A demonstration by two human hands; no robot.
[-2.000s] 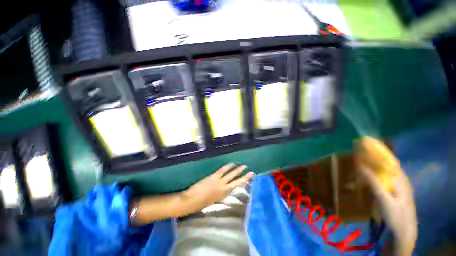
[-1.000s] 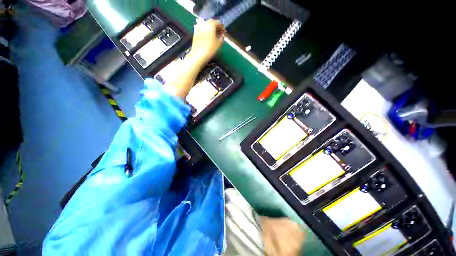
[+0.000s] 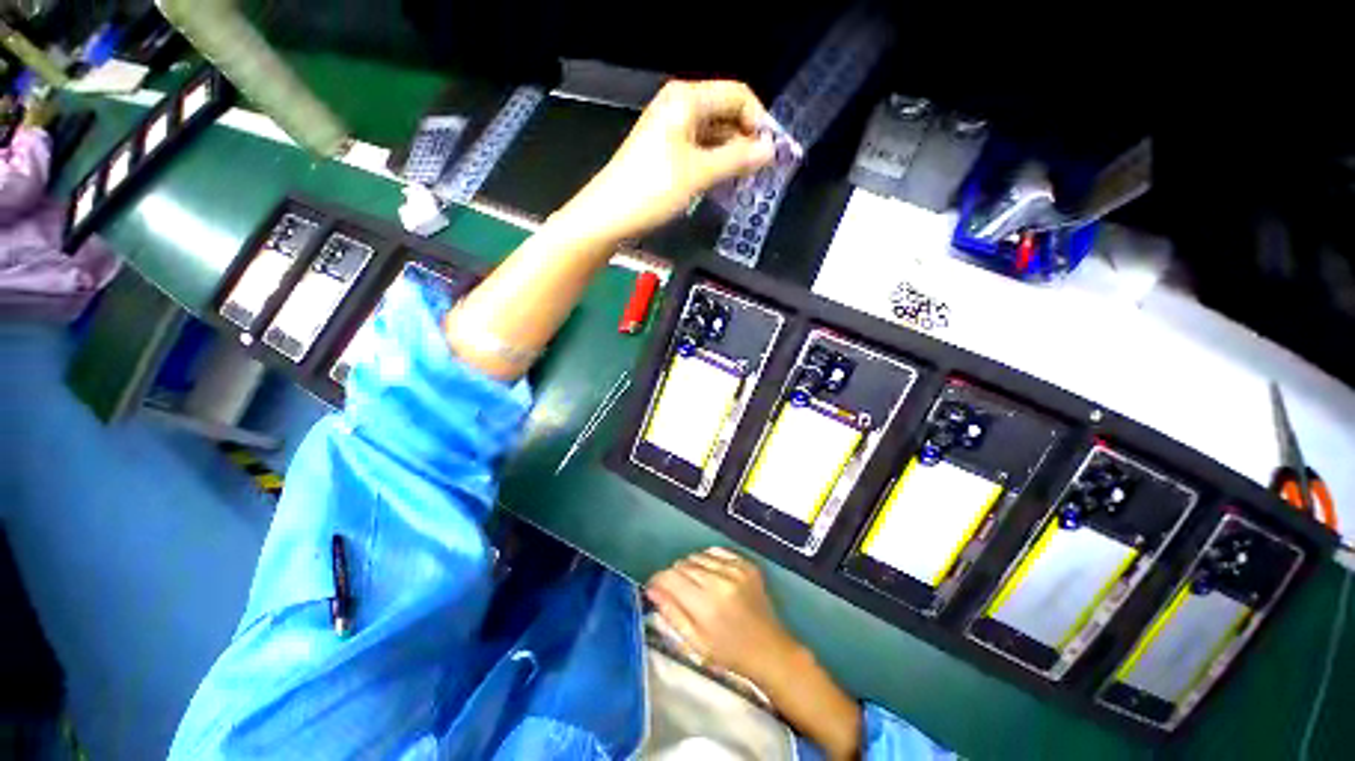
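Observation:
My left hand (image 3: 687, 161) is raised beyond the phone tray, thumb and fingertips pinched at a clear strip with rows of dark rings (image 3: 755, 211). How much of the strip is lifted is unclear. My right hand (image 3: 721, 607) rests at the mat's near edge with loosely bent fingers and nothing visible in it. The black tray (image 3: 832, 568) holds several open-backed phones in a row, with dark camera ends away from me. The nearest-left phone (image 3: 696, 405) has a white area with a yellow side strip.
Tweezers (image 3: 595, 422) and a red stick (image 3: 639, 302) lie left of the tray. Another phone tray (image 3: 305, 354) is farther left, partly behind my sleeve. Beyond are loose rings (image 3: 920, 306), a blue container (image 3: 1025, 231), more ring strips (image 3: 494, 144) and orange-handled scissors (image 3: 1305, 494).
The view has turned. My left hand has moved from above the left tray to the ring strip beyond the main tray. My right hand now shows fully at the mat's edge.

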